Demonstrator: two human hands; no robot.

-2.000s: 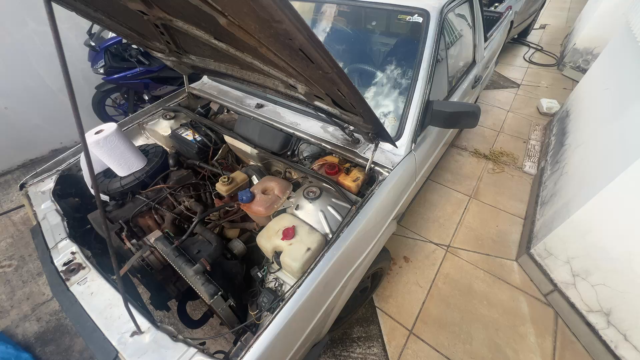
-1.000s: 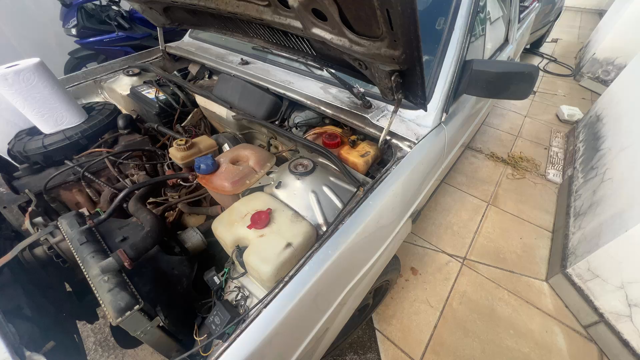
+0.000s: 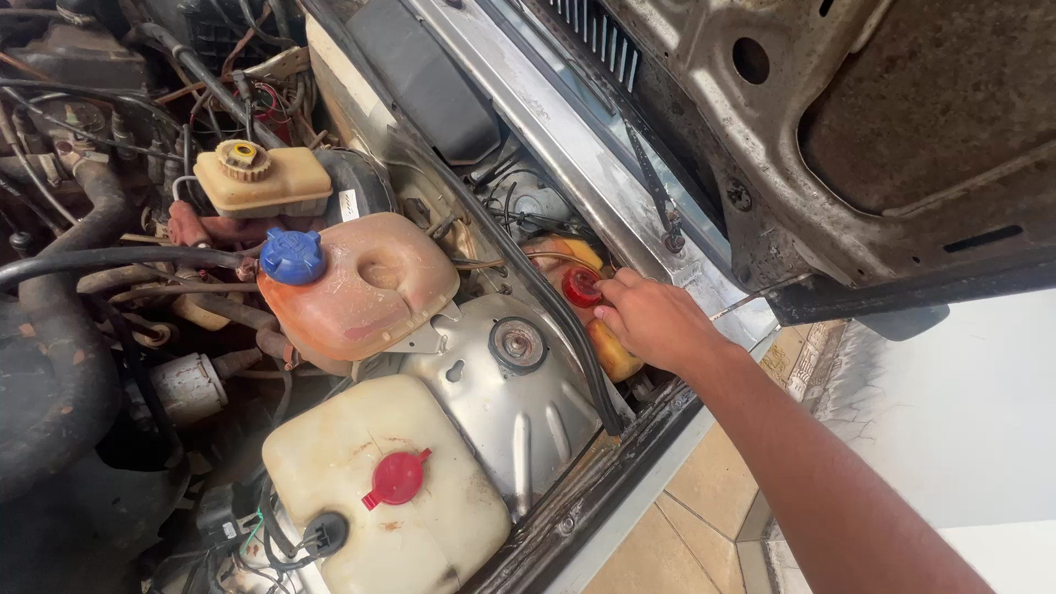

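From the right, my right hand (image 3: 660, 318) reaches into the rear corner of the engine bay, its fingers on the red cap (image 3: 582, 286) of a yellow-orange plastic reservoir (image 3: 615, 351). A thin hose runs across that reservoir. Left of it are the metal strut tower (image 3: 503, 404) and the orange-stained coolant expansion tank (image 3: 379, 285) with a blue cap (image 3: 293, 256). Nearer stands a whitish plastic reservoir (image 3: 363, 536) with a red cap (image 3: 398, 478). My left hand is out of view.
The raised hood (image 3: 907, 140) hangs over the upper right. A brake fluid reservoir (image 3: 272, 177) and hoses fill the left side. The fender edge (image 3: 610, 495) borders the bay, with floor tiles (image 3: 709, 478) and a white wall (image 3: 949, 412) beyond.
My right hand has come into view and now touches the red cap at the rear corner. The view has moved closer over the engine bay.
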